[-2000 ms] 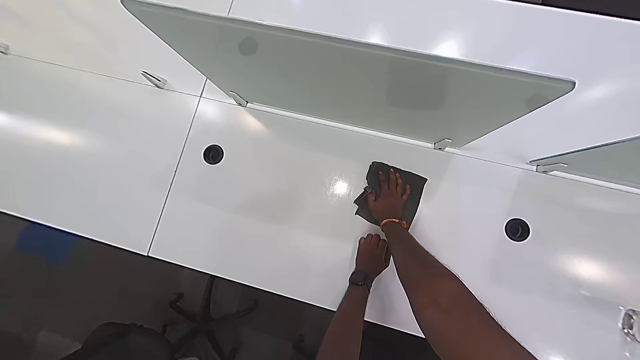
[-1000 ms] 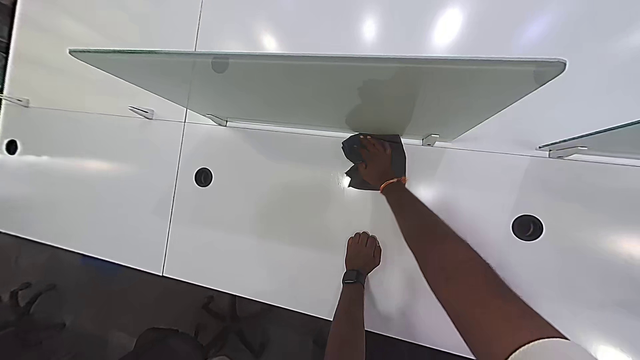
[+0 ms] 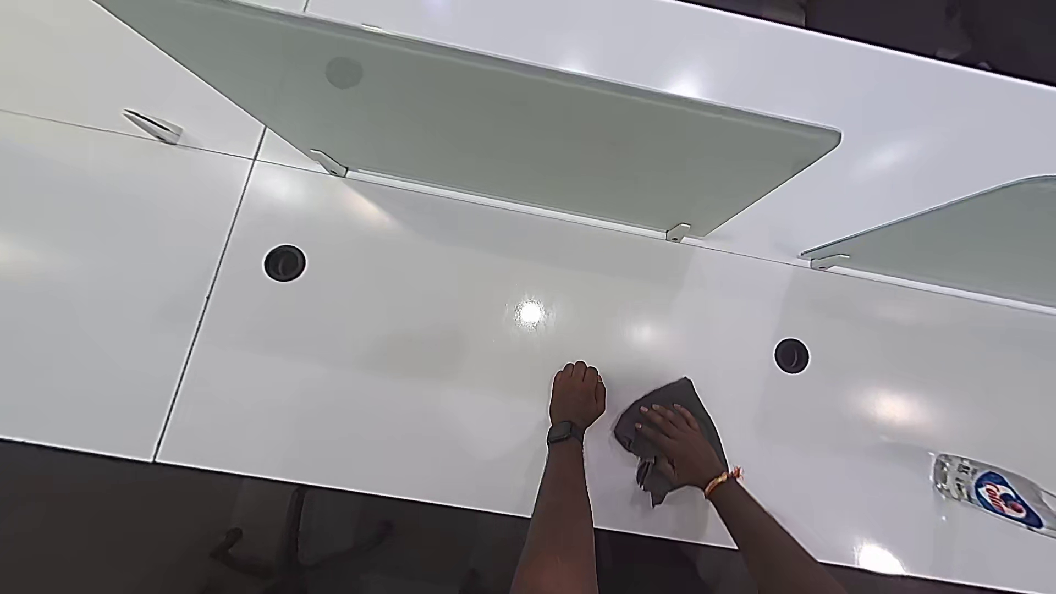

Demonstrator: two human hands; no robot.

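My right hand [image 3: 678,445] lies flat on a dark grey cloth [image 3: 693,404], fingers spread, pressing it on the white desktop [image 3: 396,412] near the front edge. The cloth is partly bunched under the palm. Just to its left, my left hand [image 3: 577,394], with a dark watch on the wrist, rests on the desktop as a closed fist; nothing shows in it. A clear plastic bottle [image 3: 994,493] with a blue and red label lies at the far right, cut off by the view's edge.
A frosted glass divider [image 3: 511,124] on metal clamps [image 3: 678,233] runs behind the hands; a second divider [image 3: 973,239] stands at right. Two round black cable holes [image 3: 285,262] [image 3: 792,355] pierce the desktop. An empty clamp [image 3: 153,126] is at left. A chair base [image 3: 293,536] shows below.
My right hand and the cloth have moved from beside the divider's foot back toward the desk's front edge, right of my left fist. The bottle now shows more fully.
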